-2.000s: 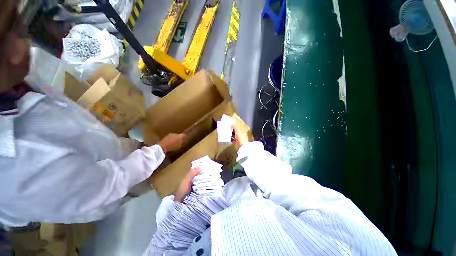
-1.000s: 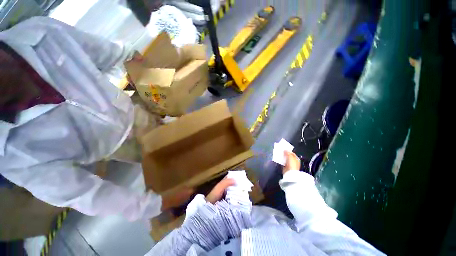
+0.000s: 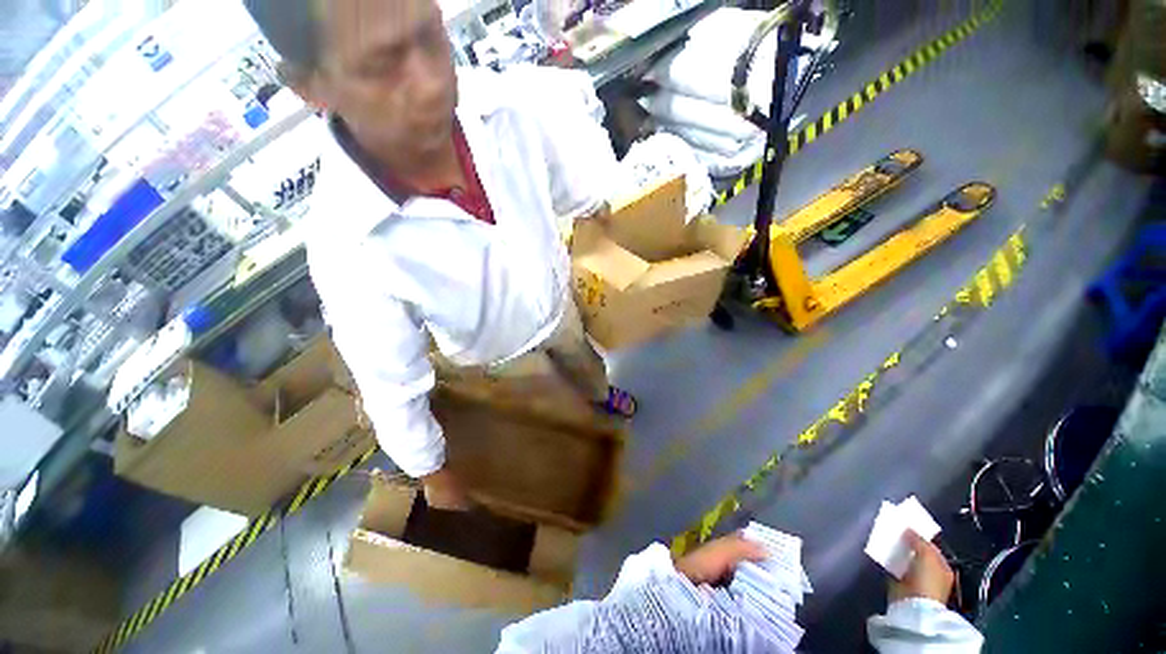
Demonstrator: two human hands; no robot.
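My left hand point(image 3: 719, 558) is at the bottom centre, closed on a fanned stack of small white cards point(image 3: 771, 577). A long row of white cards point(image 3: 639, 620) lies along my left forearm. My right hand point(image 3: 926, 571) is at the lower right and holds a few white cards point(image 3: 896, 537) between thumb and fingers. The two hands are apart, above the floor. Print on the cards is too small to read.
A person in a white coat point(image 3: 448, 256) stands ahead, a hand at an open carton point(image 3: 448, 581). More cartons point(image 3: 659, 300) stand behind. A yellow pallet truck point(image 3: 882, 256) is on the floor. Stools point(image 3: 1080, 447) and the green bench edge point(image 3: 1100, 549) are at right.
The view has swung left and up, showing the person's upper body and shelves. The large carton is lower left and its lower opening shows. Both my hands still hold cards.
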